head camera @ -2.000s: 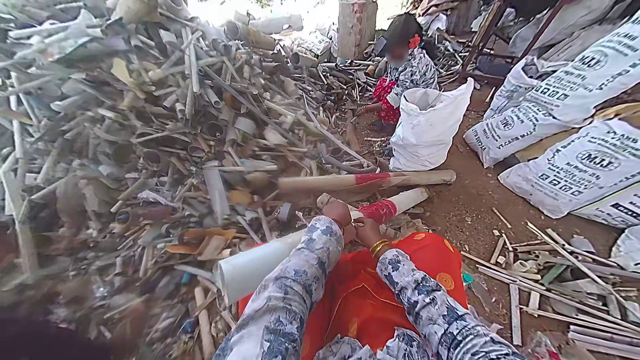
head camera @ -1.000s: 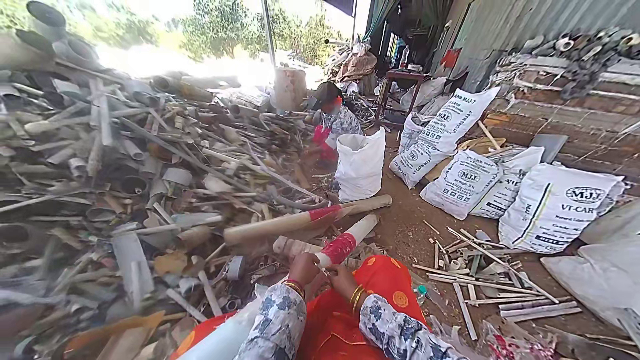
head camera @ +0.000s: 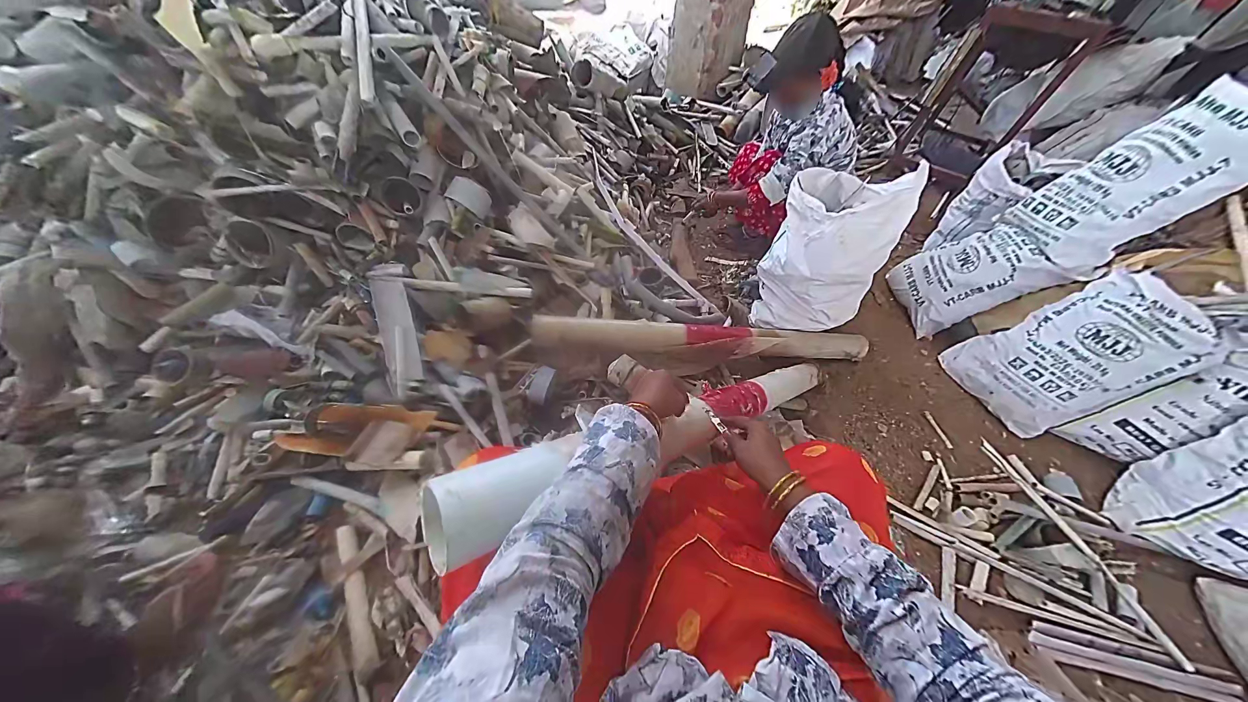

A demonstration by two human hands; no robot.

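Observation:
A wide white plastic pipe point(head camera: 502, 497) with a red band point(head camera: 736, 399) lies slantwise across my lap. My left hand point(head camera: 658, 393) is curled over the pipe beside a short pale tubular piece point(head camera: 624, 370); whether its fingers grip either one cannot be made out. Close by on the right, my right hand point(head camera: 759, 448) has its fingertips on a small, thin, shiny strip point(head camera: 717, 419) that reaches towards the left hand, low against the pipe. Just beyond lies a longer tan pipe point(head camera: 634, 334), also with a red band.
A large heap of scrap pipes point(head camera: 390, 195) rises on the left. Ahead, a person point(head camera: 804, 136) sits low beside an upright white sack point(head camera: 838, 249). Printed sacks point(head camera: 1082, 351) lie on the right, with thin pipe offcuts point(head camera: 1053, 565) on the dirt floor below them.
The view has tilted down and turned left since a second ago. Both hands remain close together at the pipe near its red band.

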